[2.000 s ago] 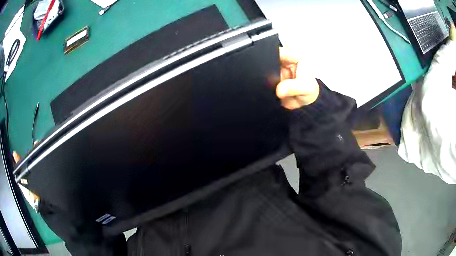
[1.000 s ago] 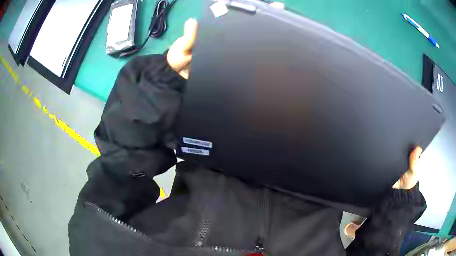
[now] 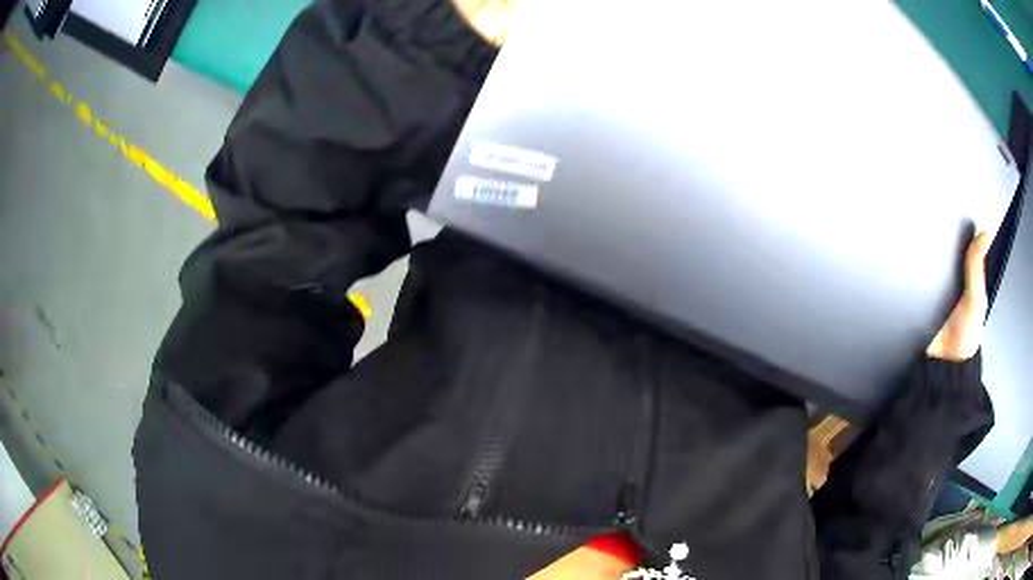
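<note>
A large laptop [image 3: 725,193] is held up tilted in front of my chest. A broad grey face with two small white labels near its lower left corner is turned to me, with bright glare over its upper part. My left hand [image 3: 485,16] is at the laptop's upper left edge, mostly cut off by the top of the picture; its fingers are not visible. My right hand [image 3: 966,306] grips the right edge, with one finger or thumb along the face and the rest hidden behind.
Green bench [image 3: 227,45] shows behind at top left and top right. Other laptops on black mats lie at the upper left [image 3: 113,23] and right edge [image 3: 1012,385]. A pen [image 3: 1006,32] is at top right. Part of another person [image 3: 963,544] shows at lower right. Grey floor has a yellow line.
The laptop has swung round and moved up and to the right in view. Its face has turned from dark to brightly lit. The power adapter and cable have left view. Both hands stay at its sides.
</note>
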